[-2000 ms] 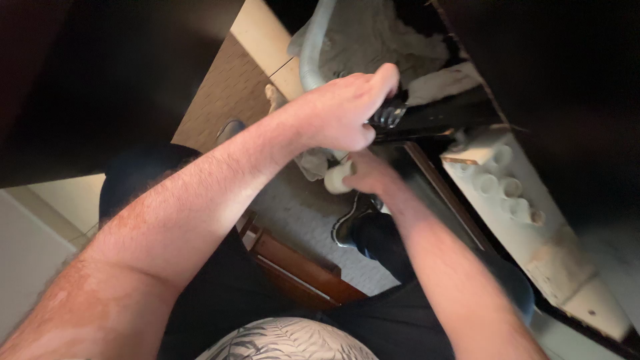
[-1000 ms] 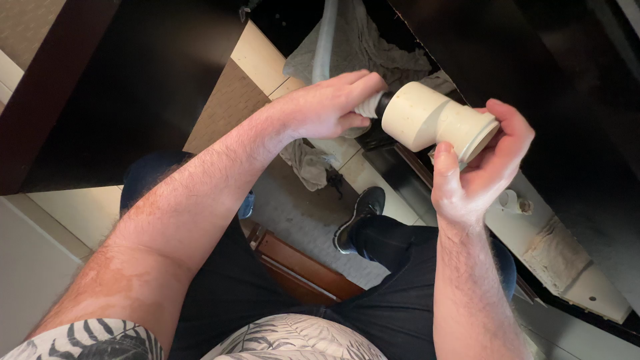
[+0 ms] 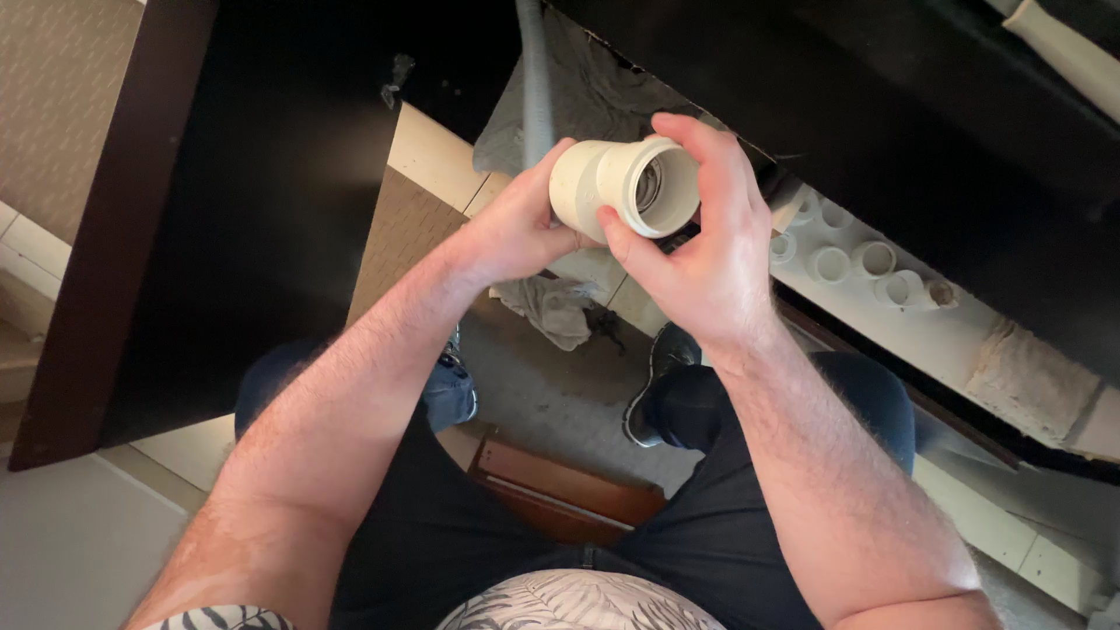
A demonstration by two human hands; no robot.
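A cream plastic pipe fitting (image 3: 588,185) is held in front of me between both hands, its wide round mouth turned up toward the camera. Inside the mouth a dark ringed part shows. My left hand (image 3: 529,219) grips the far, left end of the fitting, its fingers partly hidden behind it. My right hand (image 3: 709,236) wraps around the mouth end, with the thumb below the rim and the fingers above. Behind the fitting, a pale flexible hose (image 3: 535,87) runs down over a grey cloth (image 3: 503,131).
Dark cabinet panels (image 3: 289,175) stand left and upper right. Several white plastic cups or pipe pieces (image 3: 829,264) line a pale ledge at right. A crumpled rag (image 3: 556,311) lies on the floor. A reddish-brown wooden piece (image 3: 569,490) is between my legs.
The fitting has turned so its mouth faces the camera. Two seconds ago my right hand was lower with a pale piece; one second ago the left gripped a ribbed part by the fitting.
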